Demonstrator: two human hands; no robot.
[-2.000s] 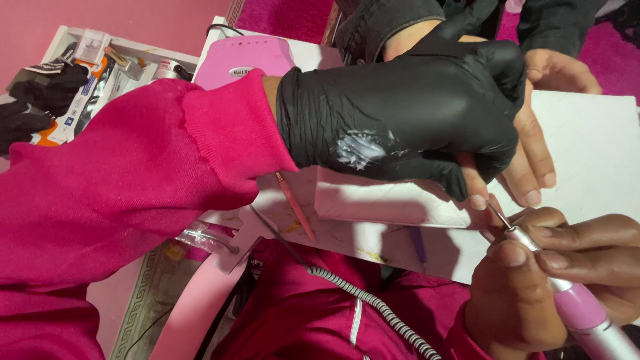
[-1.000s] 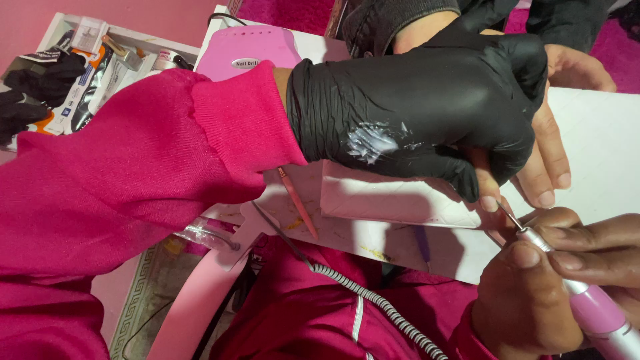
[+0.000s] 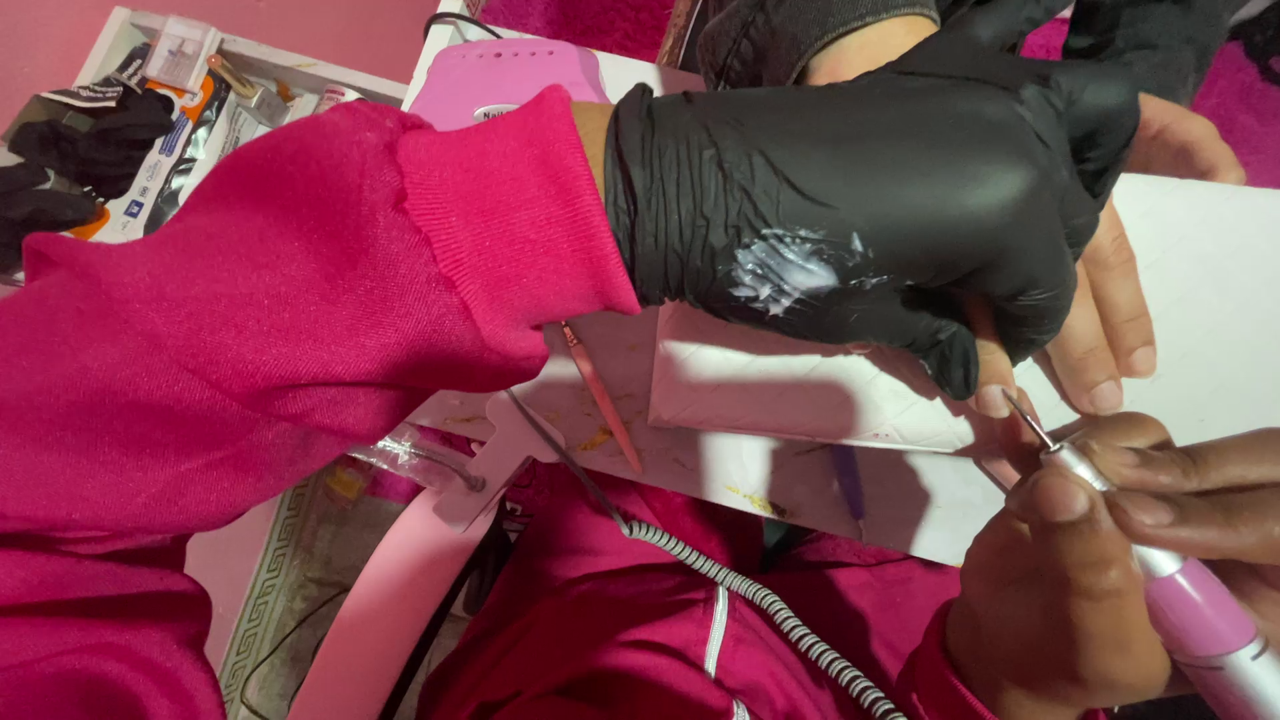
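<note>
My left hand (image 3: 860, 190), in a black glove with a white cream smear on its back, grips one finger of another person's hand (image 3: 1110, 300). My bare right hand (image 3: 1080, 570) holds a pink and silver electric nail drill (image 3: 1200, 605) like a pen. The drill's thin metal bit (image 3: 1028, 418) points at the nail of the gripped finger, at or very near its edge; contact cannot be told. The person's other fingers lie spread beside my glove, over a white quilted hand rest (image 3: 760, 385).
A pink nail drill control box (image 3: 500, 75) stands on the table behind my sleeve. A coiled cable (image 3: 760, 600) crosses my lap. A pink pen-like tool (image 3: 603, 400) and a purple one (image 3: 848, 485) lie near the table edge. An open drawer (image 3: 300, 65) holds black gloves and packages.
The view has shifted slightly. My left hand keeps its grip on the person's finger, and the drill stays at the nail in my right hand.
</note>
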